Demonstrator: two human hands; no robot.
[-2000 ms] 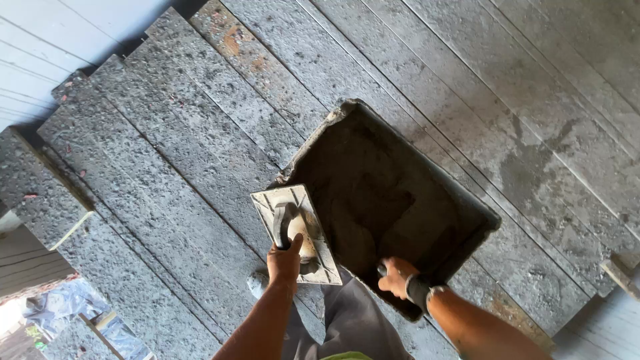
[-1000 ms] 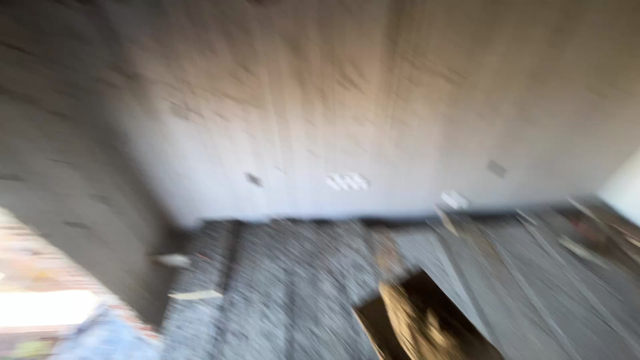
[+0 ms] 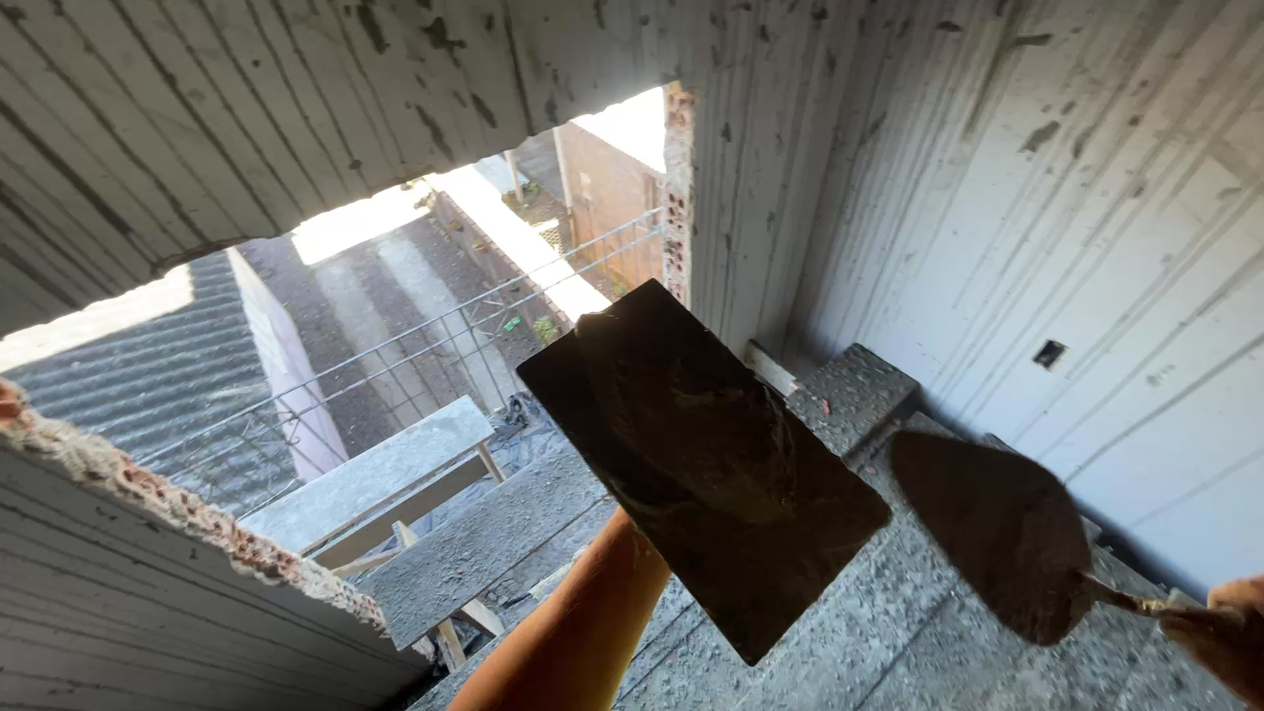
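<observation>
A rectangular plastering float (image 3: 711,464) with wet mortar on its face is held up in the middle of the view. My left hand (image 3: 642,538) is beneath it, mostly hidden by the plate, with the forearm rising from the bottom edge. At the right edge my right hand (image 3: 1220,627) grips the handle of a pointed masonry trowel (image 3: 997,533). The trowel's dark blade points up and left, a short way right of the float and apart from it. Whether mortar lies on the blade I cannot tell.
Below are mortar-spattered planks (image 3: 908,612). At the left, a wall opening with broken brick edges (image 3: 677,197) looks down on a yard; a wire rebar truss (image 3: 434,326) crosses it. A bench-like board (image 3: 375,474) stands near the opening. The right wall (image 3: 1136,296) has an electrical box.
Two seconds ago my hands were over a mortar tub, with the float's handle side up; now the float is raised, mortar face showing. The view has swung from the tub to the wall opening.
</observation>
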